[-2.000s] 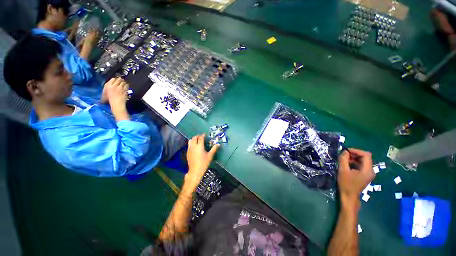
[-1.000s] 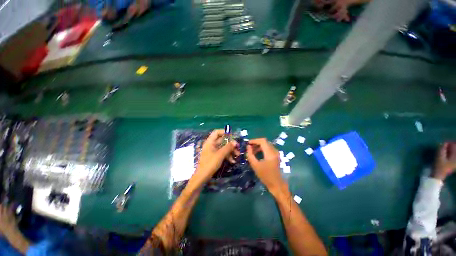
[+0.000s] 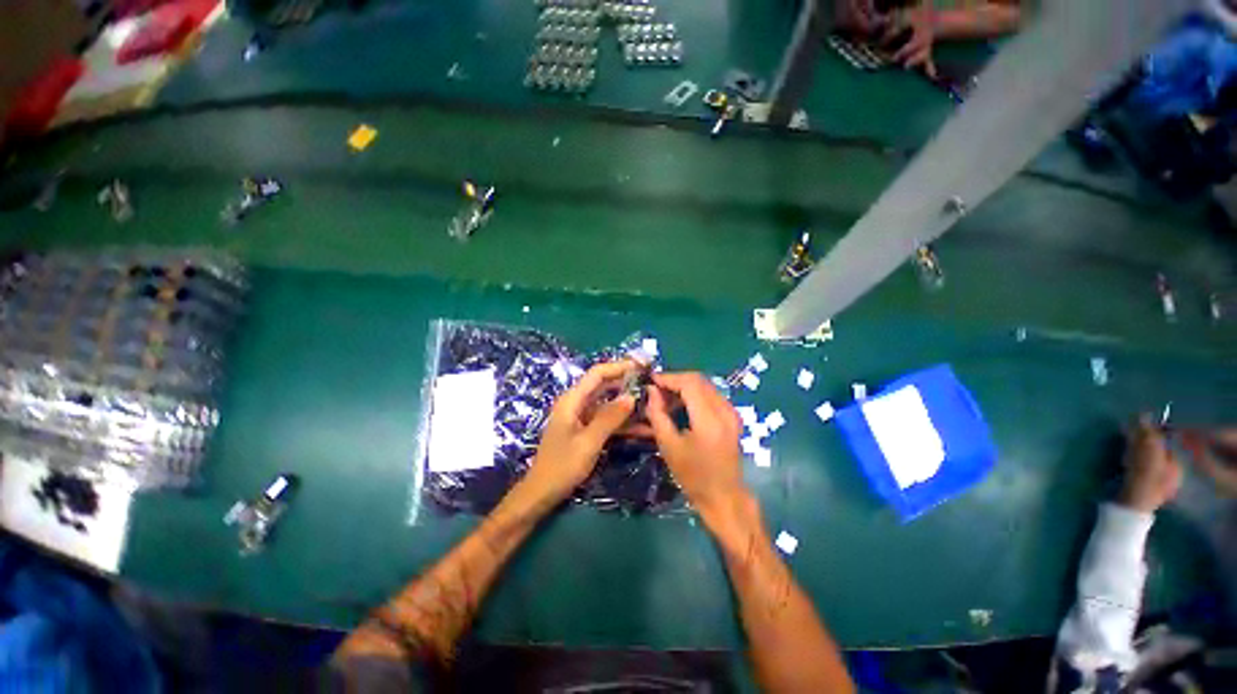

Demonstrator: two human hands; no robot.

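Observation:
My left hand (image 3: 586,423) and my right hand (image 3: 696,431) meet over the right part of the clear parts bag (image 3: 522,393), which is full of dark pieces and has a white label. Between my fingertips is a small circuit board assembly (image 3: 638,385), mostly covered by the fingers. My left fingers hold it. My right fingertips touch it; whether they hold a small black part is hidden. Another assembly (image 3: 261,513) lies on the bench left of the bag.
White squares (image 3: 762,423) lie right of the bag. A blue bin (image 3: 970,441) with white paper is further right. A grey post (image 3: 936,163) slants over the belt, which carries assemblies. Clear blister trays (image 3: 115,359) are at left. Another person's hand (image 3: 1150,468) is at right.
The view has swung right and down from the neighbour. My hands, first apart, have come together over the bag and now sit closer, with fingertips meeting at the assembly.

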